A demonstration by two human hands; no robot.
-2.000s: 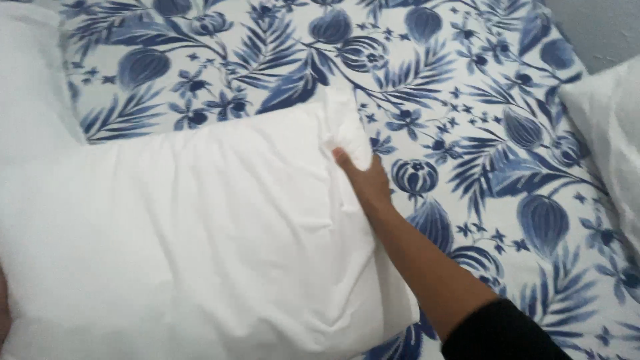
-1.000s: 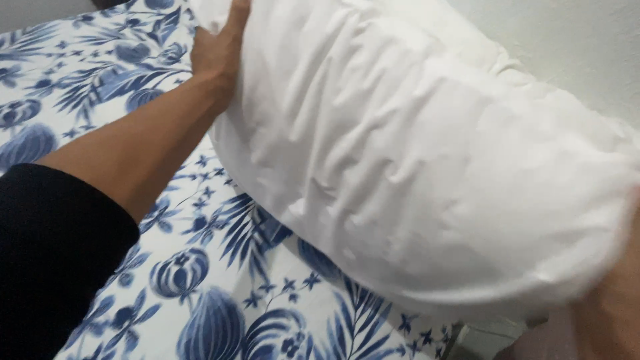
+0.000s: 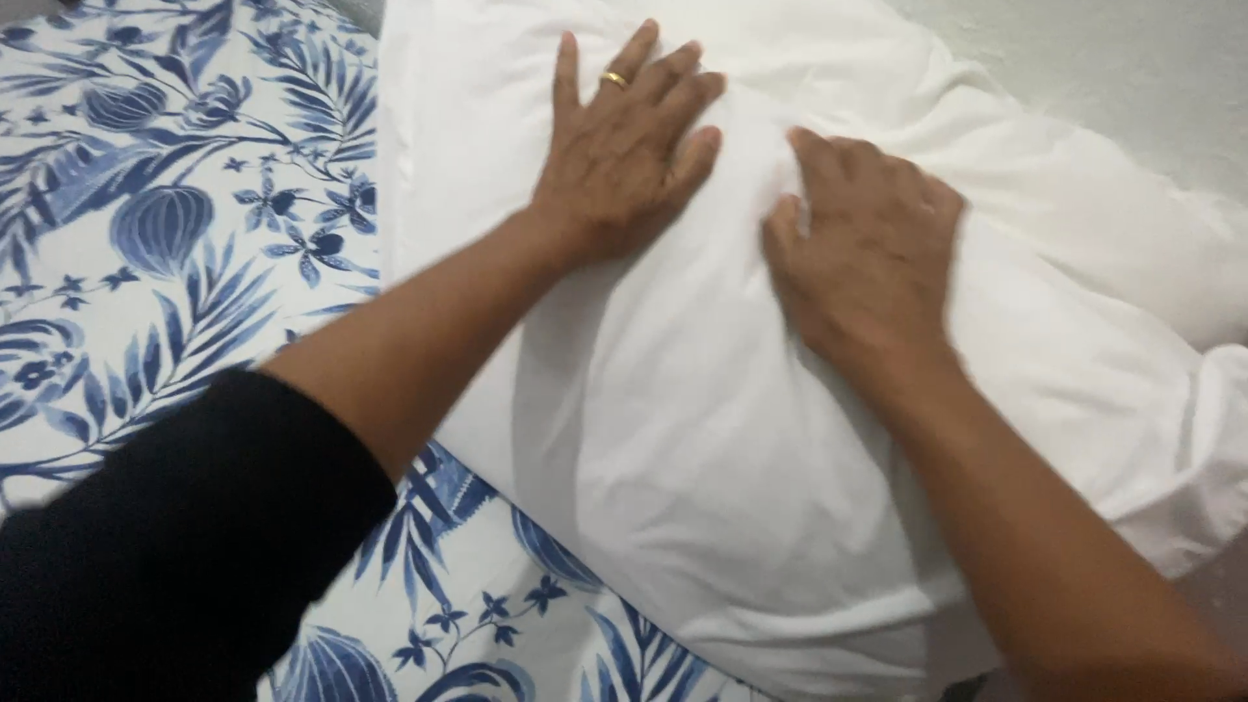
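Observation:
A white pillow in a white pillowcase (image 3: 702, 419) lies on a bed sheet with blue leaves and flowers (image 3: 195, 322). My left hand (image 3: 624, 156), with a gold ring on one finger, rests spread on the upper part of the pillow. To its right, my right hand (image 3: 863, 244) touches the same pillow with its fingers bent and somewhat blurred; whether it pinches the cloth I cannot tell. The white cloth is creased around both hands.
More white bedding, apparently another pillow (image 3: 1102, 205), lies behind at the right, against a pale wall (image 3: 1092, 58). The bed's patterned sheet stretches along the left side and the bottom.
One second ago my hands were at the two ends of the raised pillow; now the pillow lies down and both hands are on its top. The view has swung since the first frame.

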